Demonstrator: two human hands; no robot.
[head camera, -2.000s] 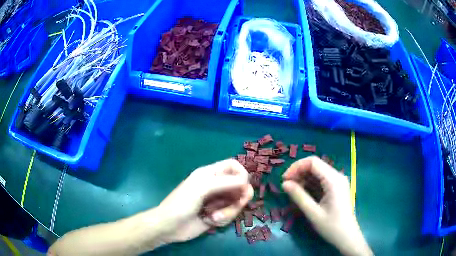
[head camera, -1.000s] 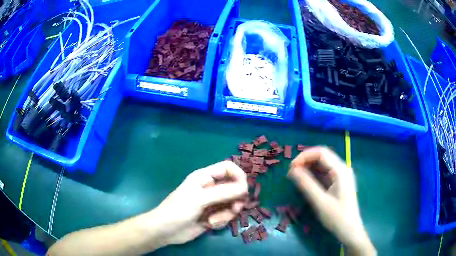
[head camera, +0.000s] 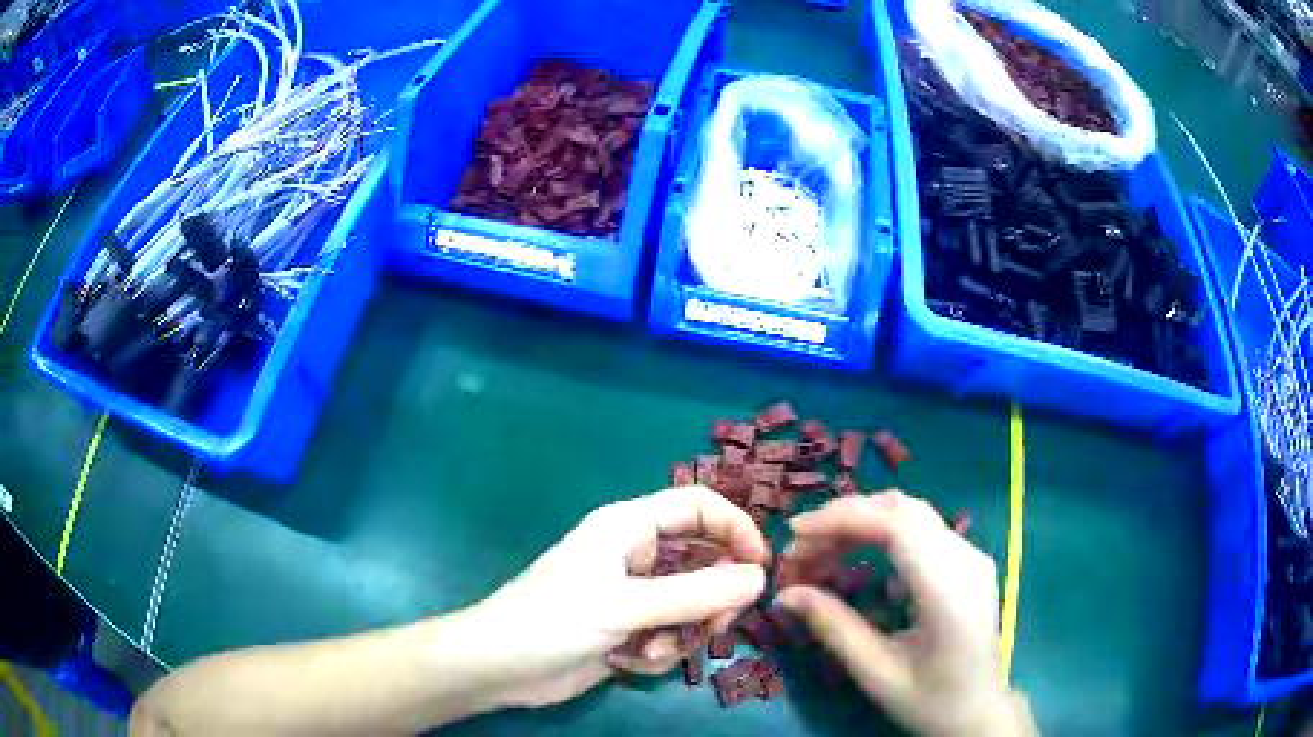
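Observation:
Small red-brown plastic parts (head camera: 770, 464) lie in a loose pile on the green bench top (head camera: 475, 446). My left hand (head camera: 648, 583) is at the pile's left side, cupped around several red-brown parts, with thumb and forefinger tips together. My right hand (head camera: 900, 612) is at the pile's right side, its fingers curled and its fingertips close to the left hand's fingertips. Whether the right hand holds a part is hidden. Both hands cover some of the pile.
Behind stand blue bins: white leads with black ends (head camera: 187, 295), red-brown parts (head camera: 562, 151), small white pieces in a clear bag (head camera: 778, 223), and black parts (head camera: 1051, 259) under a bag of red-brown parts (head camera: 1044, 72). Another bin of leads (head camera: 1289, 360) is at far right.
My right hand has moved left and down, to the left hand's fingertips. My left hand has shifted slightly right and still holds red-brown parts. The camera view has shifted a little.

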